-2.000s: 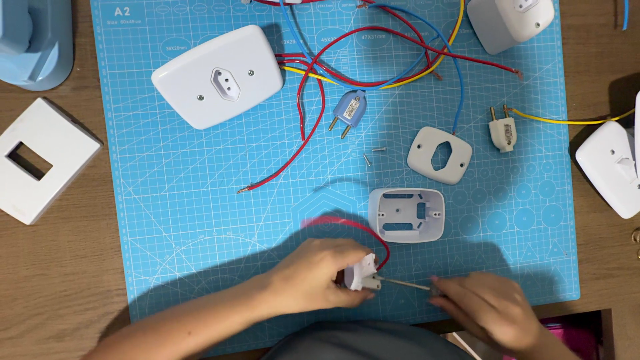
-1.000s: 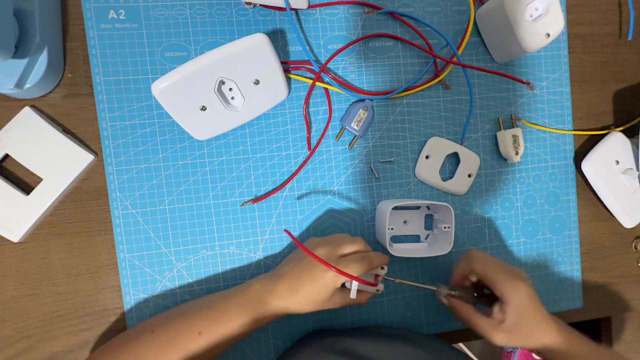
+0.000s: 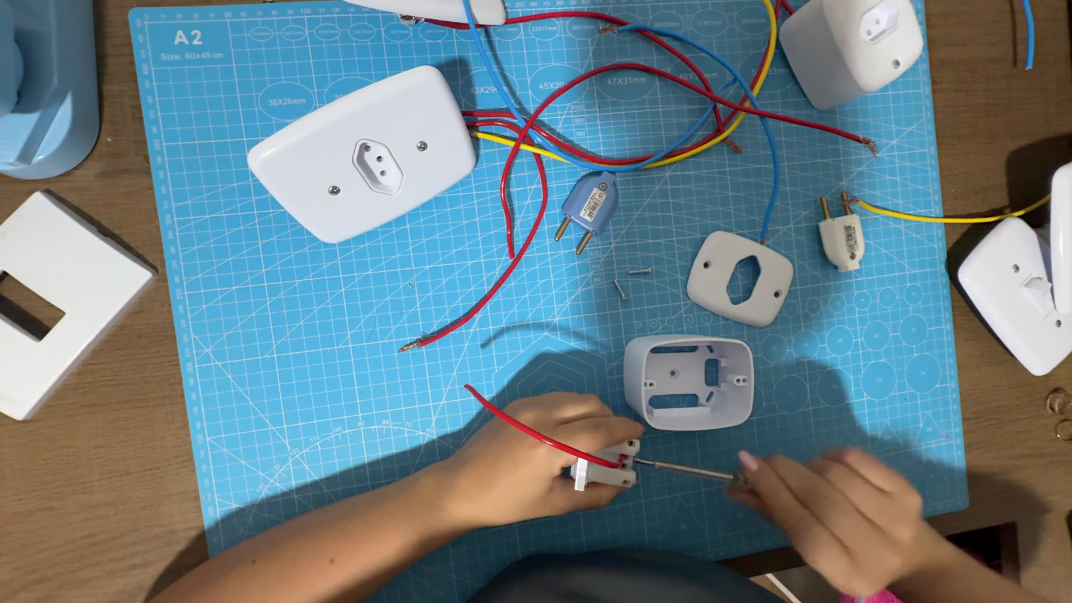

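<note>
My left hand (image 3: 544, 456) grips a small white socket module (image 3: 607, 475) low on the blue cutting mat. A short red wire (image 3: 536, 433) enters the module's terminal and curves up to the left over my fingers. My right hand (image 3: 837, 511) holds a screwdriver (image 3: 687, 470), its tip at the terminal side of the module; most of its handle is hidden by my fingers. Just above lies an empty white surface-mount box (image 3: 691, 383). A white cover plate (image 3: 740, 279) with a hexagonal opening rests higher, touching a blue wire's end. Two small screws (image 3: 640, 270) lie left of it.
A white socket plate (image 3: 364, 155) with red and yellow wires lies upper left on the cutting mat (image 3: 335, 293). A blue plug (image 3: 588, 205) and a white plug (image 3: 842, 239) lie farther up. Another boxed socket (image 3: 850, 50) stands upper right. A white frame (image 3: 75, 285) is at left.
The module in my left hand has turned since two seconds ago, and its red wire now points up to the left. My right hand keeps the screwdriver at the module, its fingers changing position.
</note>
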